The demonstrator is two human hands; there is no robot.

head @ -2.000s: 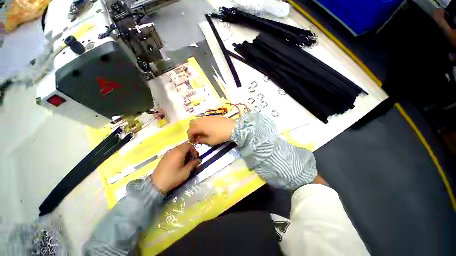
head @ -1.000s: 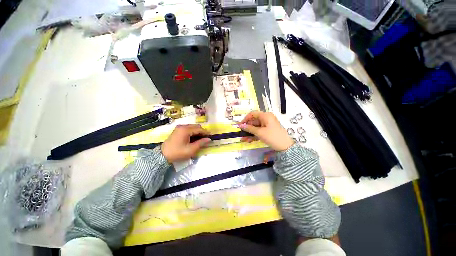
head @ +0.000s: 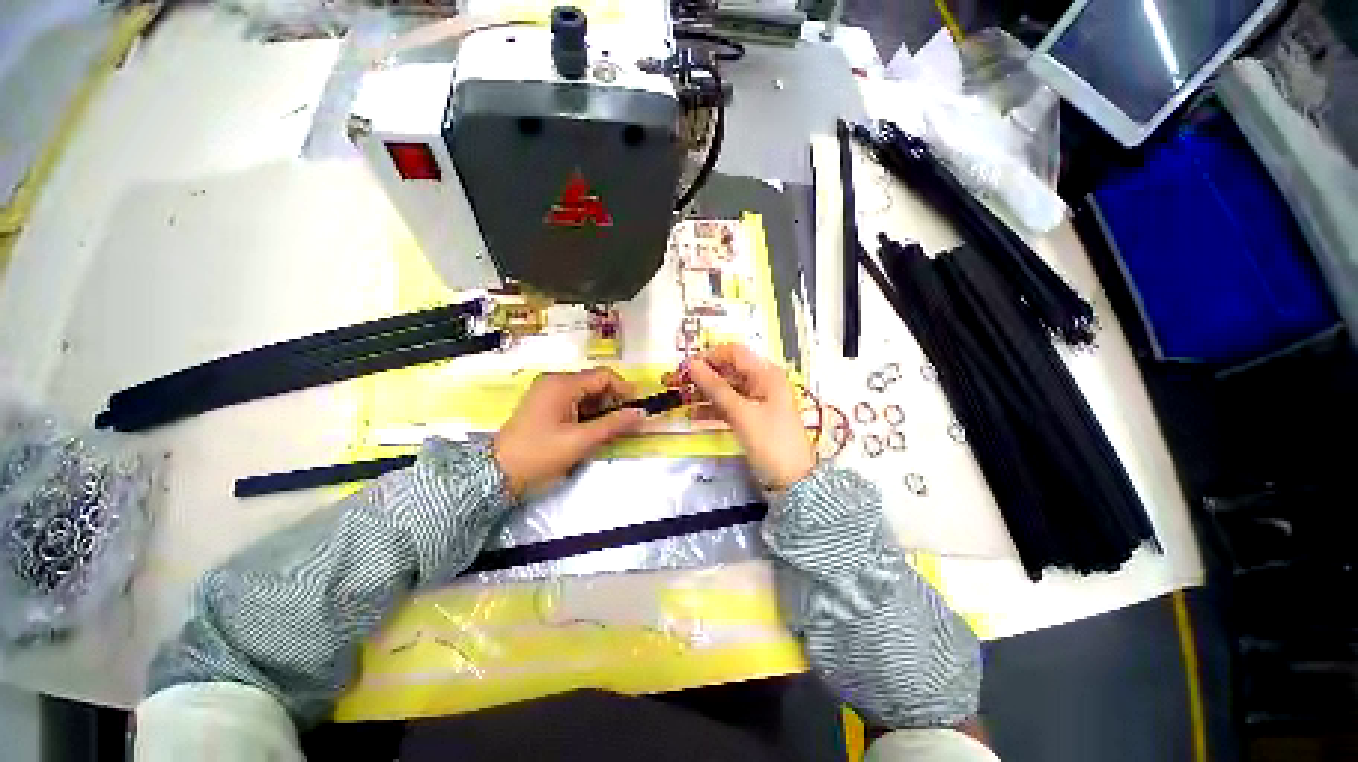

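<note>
My left hand (head: 559,432) holds a narrow black strap (head: 325,476) in front of the sewing machine head (head: 566,194). The strap's long end sticks out to the left under my forearm; its short end (head: 658,402) shows between my hands. My right hand (head: 749,410) pinches at that short end with thumb and fingers. Whether a ring is in its fingertips is too small to tell. The needle area is mostly hidden behind the machine's dark front cover.
A large black strap pile (head: 1028,417) lies right, with loose metal rings (head: 879,424) beside it. More straps (head: 298,362) lie left, above a bag of rings (head: 67,521). One strip (head: 626,536) crosses the plastic sheet nearest me. A screen (head: 1154,60) and blue bin (head: 1214,246) stand beyond.
The view has shifted. The strap has moved left through my hands, so more sticks out at left and less shows between them. My right hand has come closer to my left.
</note>
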